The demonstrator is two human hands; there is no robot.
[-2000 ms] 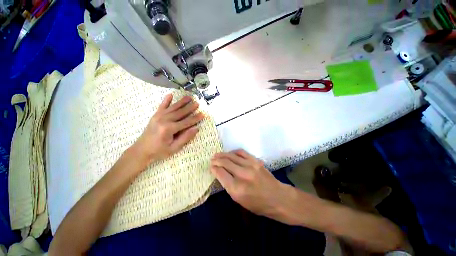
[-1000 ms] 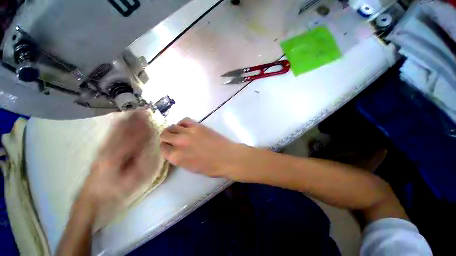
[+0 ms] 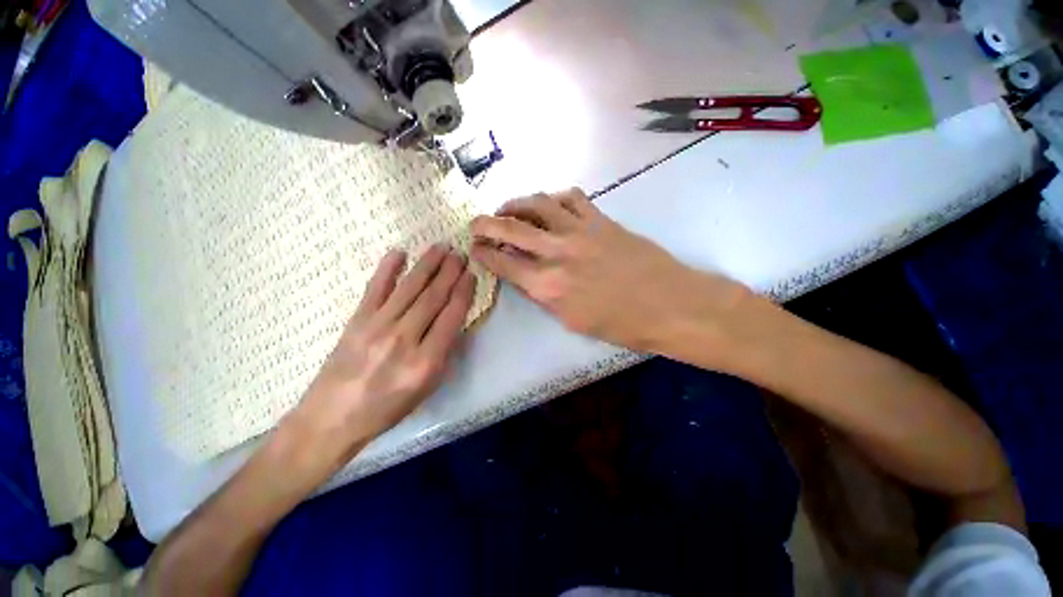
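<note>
The cream woven bag panel (image 3: 257,245) lies on the white table under the sewing machine head (image 3: 268,70), its edge at the presser foot (image 3: 443,152). My left hand (image 3: 391,338) lies palm down on the panel near its right edge, fingers slightly spread and pointing to the needle area. My right hand (image 3: 571,262) pinches the layered panel edge just in front of the presser foot. Its fingertips are partly hidden against the cloth. The needle tip cannot be made out.
Red-handled thread snips (image 3: 746,113) lie right of the needle beside a green square (image 3: 868,93). Cream strap pieces (image 3: 70,350) hang in a stack left of the table. Small bobbins (image 3: 1022,76) sit at the far right. The table's front edge (image 3: 513,402) curves below my hands.
The panel has turned and shifted up along the table. My right hand has moved up from the lower corner to near the presser foot. My left hand has moved lower on the panel. The view has shifted.
</note>
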